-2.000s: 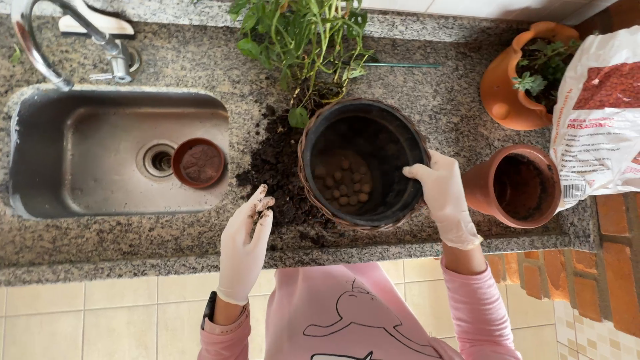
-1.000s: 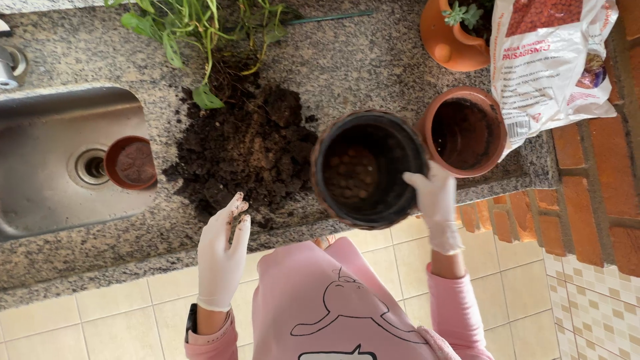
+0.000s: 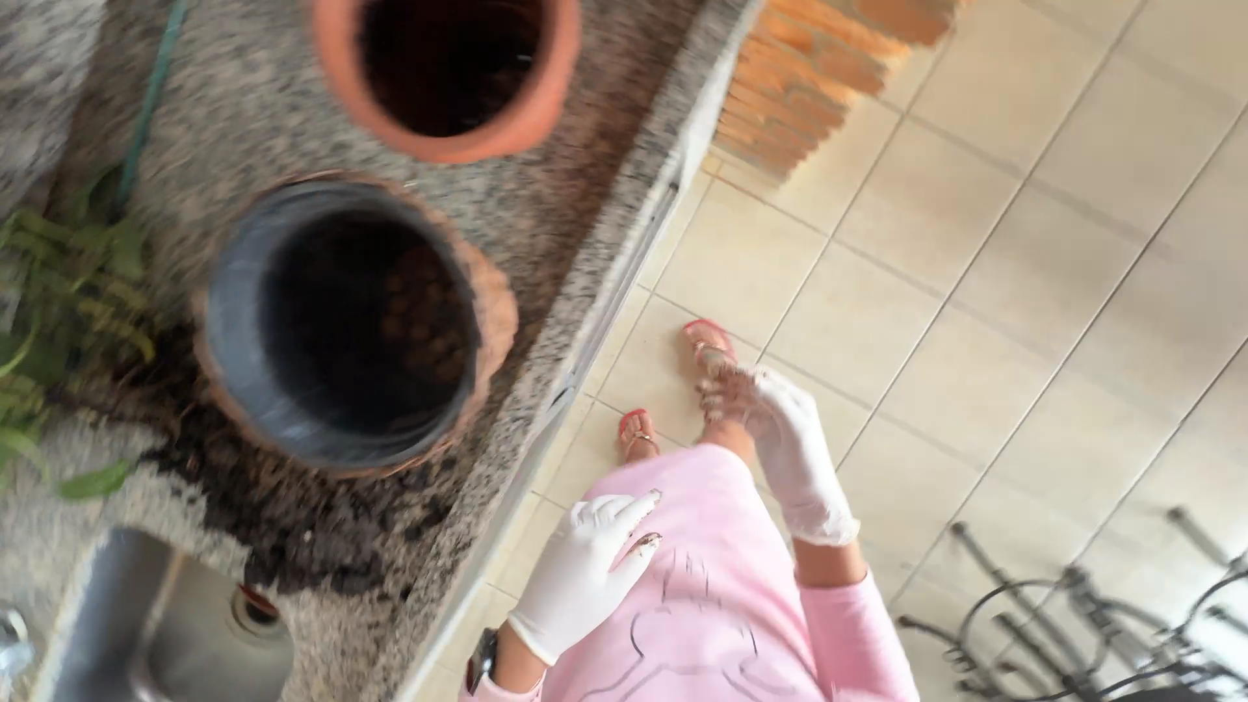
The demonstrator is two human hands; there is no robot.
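Observation:
My left hand (image 3: pixel 590 570), in a white glove with soiled fingertips, is held before the pink apron beside the counter edge, fingers apart and empty. My right hand (image 3: pixel 780 439), gloved too, is over the tiled floor; its fingers are smeared with soil and blurred, and nothing held can be made out. A black-lined woven planter (image 3: pixel 234 322) stands on the granite counter with round pebbles low inside. Dark soil (image 3: pixel 322 536) lies heaped beside it, near a leafy green plant (image 3: pixel 73 312). Above the planter is a terracotta-coloured pot (image 3: pixel 448 146) with a dark interior.
A steel sink (image 3: pixel 195 634) is set in the counter (image 3: pixel 263 88) at lower left, with part of a small reddish-brown item in it. A thin green stick (image 3: pixel 151 97) lies at upper left. A brick wall part (image 3: pixel 809 78) and black metal frames (image 3: pixel 1063 624) stand over the floor.
My right hand has let go of the woven planter and moved away from the counter over the floor. My left hand has also drawn back from the soil. The view has turned strongly.

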